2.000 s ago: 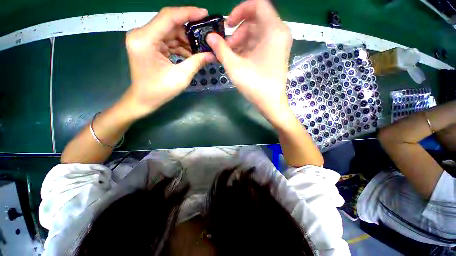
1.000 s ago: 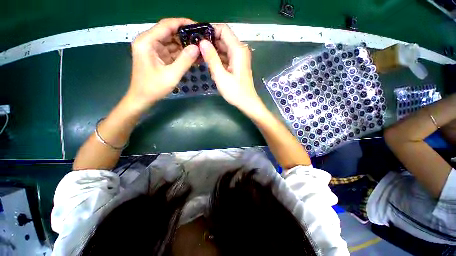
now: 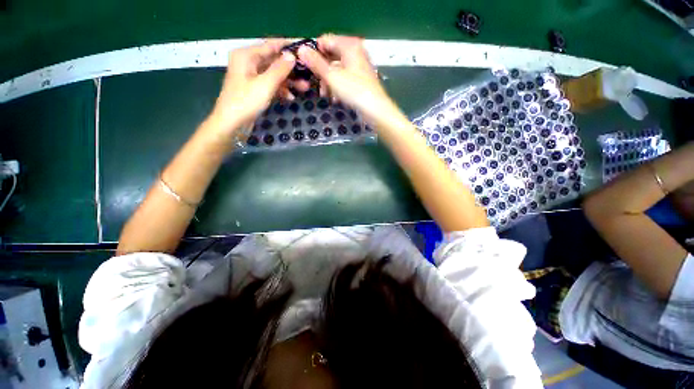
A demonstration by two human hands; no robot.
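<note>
My left hand (image 3: pixel 257 80) and my right hand (image 3: pixel 346 72) meet over the white edge strip. Between them they hold a small black glossy unit (image 3: pixel 302 70), both thumbs on its near face. The fingers cover most of it. Just below the hands lies a clear working sheet (image 3: pixel 298 129) with rows of dark round pieces; its far part is hidden by the hands.
Overlapping shiny sheets of round pieces (image 3: pixel 506 148) lie at right, with a tan block (image 3: pixel 584 90) beyond. Black units (image 3: pixel 469 23) stand on the far green strip. A neighbouring person's arm (image 3: pixel 635 220) and a smaller sheet (image 3: pixel 631 152) are at far right.
Both hands have drawn closer together around the black unit, which now shows less. More of the working sheet shows below them. The units on the far strip have shifted right since one second ago.
</note>
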